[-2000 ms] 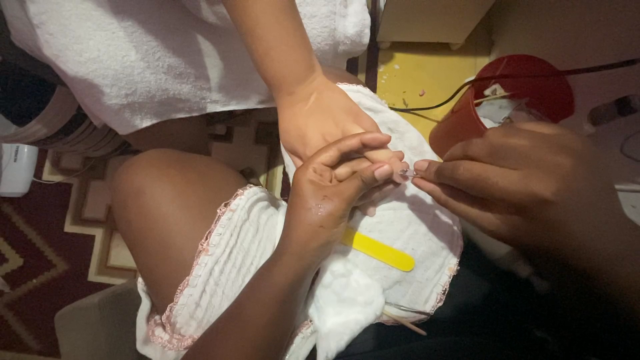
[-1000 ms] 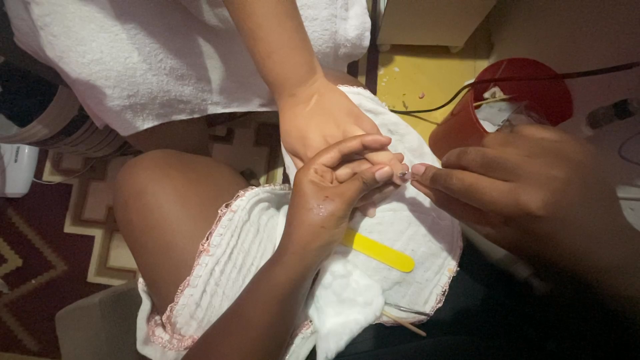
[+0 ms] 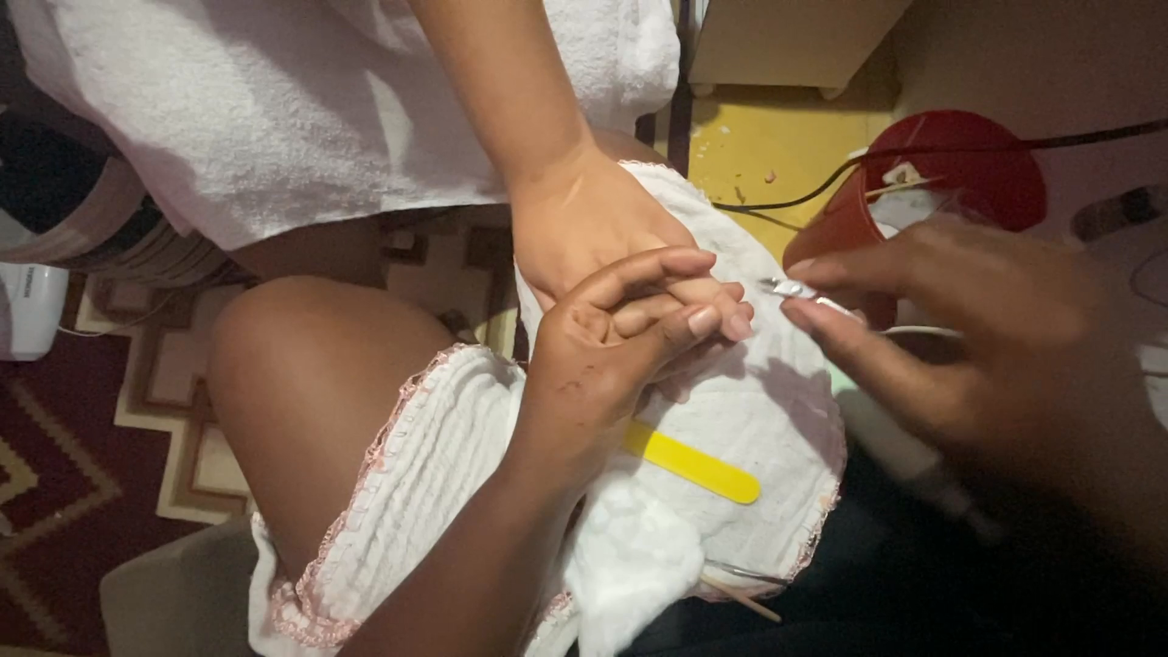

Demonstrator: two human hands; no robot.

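Note:
My left hand (image 3: 607, 347) is closed around the fingers of another person's hand (image 3: 598, 224), which reaches down from the top. Off to the right, my right hand (image 3: 940, 319) pinches a small metal cuticle nipper (image 3: 792, 288) between thumb and forefinger. The nipper's tip is apart from the held fingertips, a short way to their right. Under the hands lies a white cloth (image 3: 776, 411) with a pink crocheted edge. On it rest a yellow nail file (image 3: 698, 464), partly covered by my left hand, and a wad of white cotton (image 3: 634, 557).
A red bin (image 3: 826, 228) holding white waste and a thin stick stands at upper right, with a black cable (image 3: 1077, 139) passing over it. A wooden stick (image 3: 744, 598) and a thin metal tool (image 3: 748, 573) lie at the cloth's lower edge. A white towel (image 3: 274, 119) drapes at upper left.
My right hand has drawn back to the right, away from the other person's fingertips, and the metal nipper now shows plainly. My left hand keeps its hold.

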